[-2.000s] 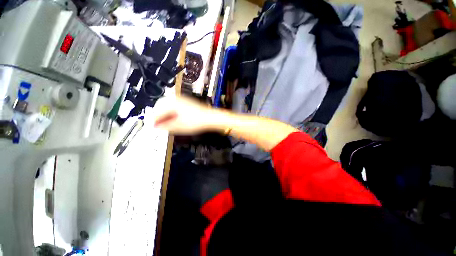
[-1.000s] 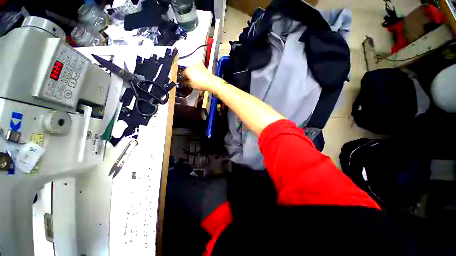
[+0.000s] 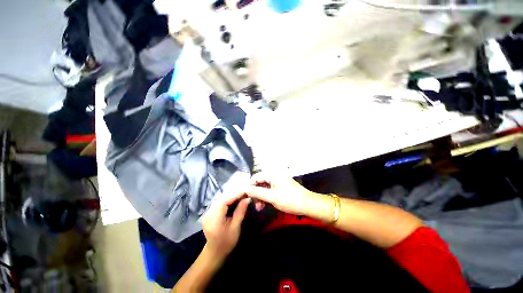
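Observation:
My left hand [image 3: 223,220] and my right hand [image 3: 281,196] meet at the table's front edge, fingertips pinched close together. A small dark spot shows between the fingers, but blur hides what they hold, if anything. The grey trousers [image 3: 143,177] lie bunched on the white table just beyond and left of my hands, hanging over the edge. A dark piece of cloth [image 3: 229,111] lies at their right side, near the needle area of the sewing machine [image 3: 298,63].
The off-white machine spans the top of the view. Blurred black pieces and shears [image 3: 487,103] lie at the right end of the table [image 3: 344,131]. Grey cloth [image 3: 476,234] hangs at the lower right. A blue object [image 3: 153,257] stands below the table at the left.
The view has swung left to the needle end of the machine. My right hand has come back from the table's far right side and is now beside my left hand, which has come into view.

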